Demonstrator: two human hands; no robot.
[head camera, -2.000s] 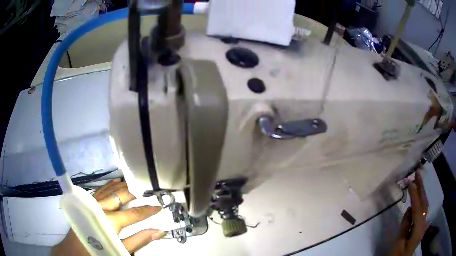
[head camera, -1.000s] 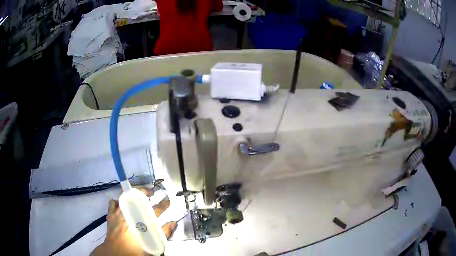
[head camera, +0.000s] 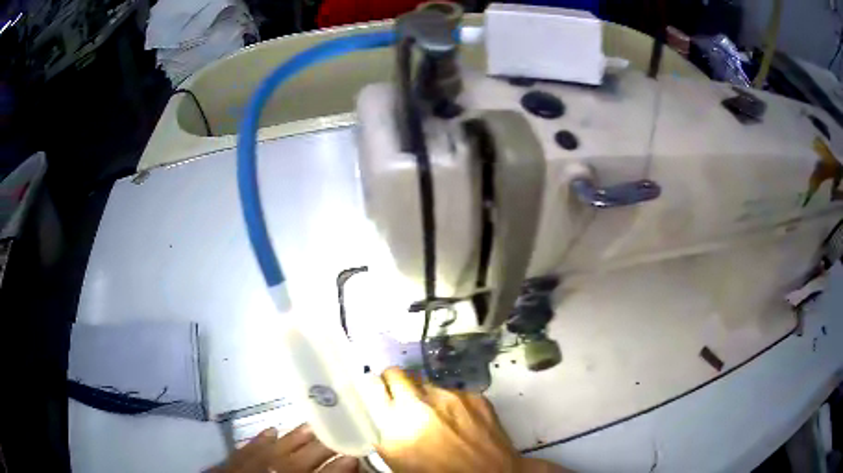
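Observation:
My left hand (head camera: 282, 451) is at the bottom edge, partly cut off and partly behind the white lamp paddle (head camera: 323, 393). My right hand (head camera: 448, 430) lies palm down just in front of the presser foot (head camera: 444, 356), fingers bent, bright under the lamp. What lies under either hand is hidden. A pale fabric piece (head camera: 139, 356) lies at the far left, with loose black strips (head camera: 120, 399) across its lower edge. A thin dark curved strip or thread (head camera: 343, 297) lies left of the needle area.
The cream machine head (head camera: 647, 148) spans the centre and right, with a knurled tension dial (head camera: 543, 353) low in front. A blue lamp tube (head camera: 250, 166) arches at left. A dark scrap (head camera: 711, 358) lies on the bed. The cream trough (head camera: 305, 83) is behind.
The view has shifted. My right hand, out of view a second ago, is now at the presser foot. My left hand has moved away from the foot, towards the bottom edge. The fabric and black strips lie further down-left.

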